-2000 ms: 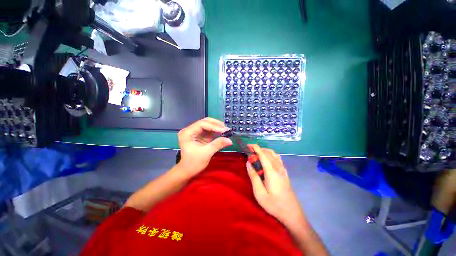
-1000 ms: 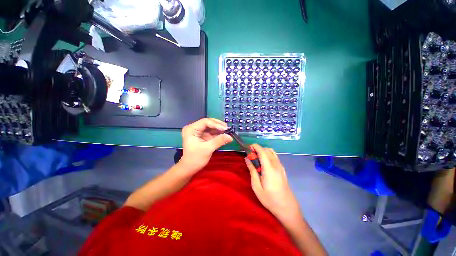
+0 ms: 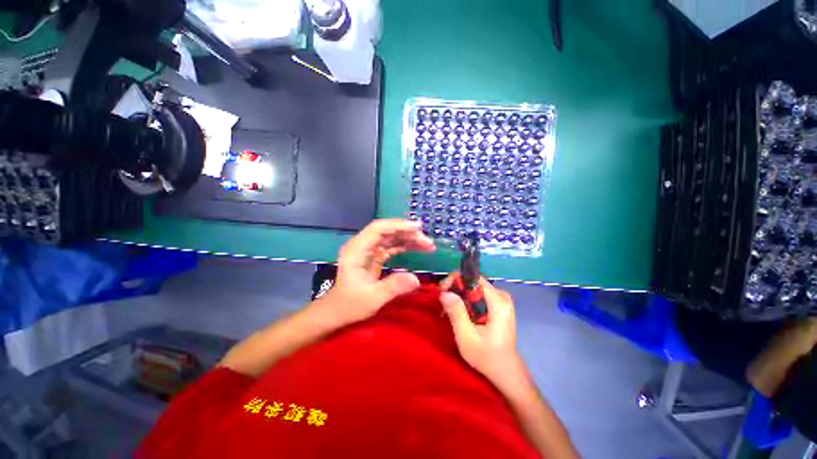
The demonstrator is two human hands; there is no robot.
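Note:
My right hand point(image 3: 484, 324) holds pliers point(image 3: 470, 278) with red-and-black handles. Their dark jaws point up toward the lower edge of the clear blister tray point(image 3: 548, 170). Whether a part sits between the jaws is too small to tell. My left hand point(image 3: 372, 267) is beside the pliers at the bench's front edge, with thumb and fingers apart and no part visible in it. The tray holds a close grid of dark round lens-like parts and lies flat on the green bench.
A dark mat point(image 3: 340, 152) with a brightly lit plate point(image 3: 260, 172) lies left, under a black microscope point(image 3: 170, 148). A white bottle point(image 3: 345, 45) stands behind. Stacked black trays point(image 3: 703, 193) stand at right. A person's arm point(image 3: 779, 354) shows at the right edge.
The pliers have left my left fingers and turned upright toward the tray. My left thumb and fingers have spread. The view has shifted slightly.

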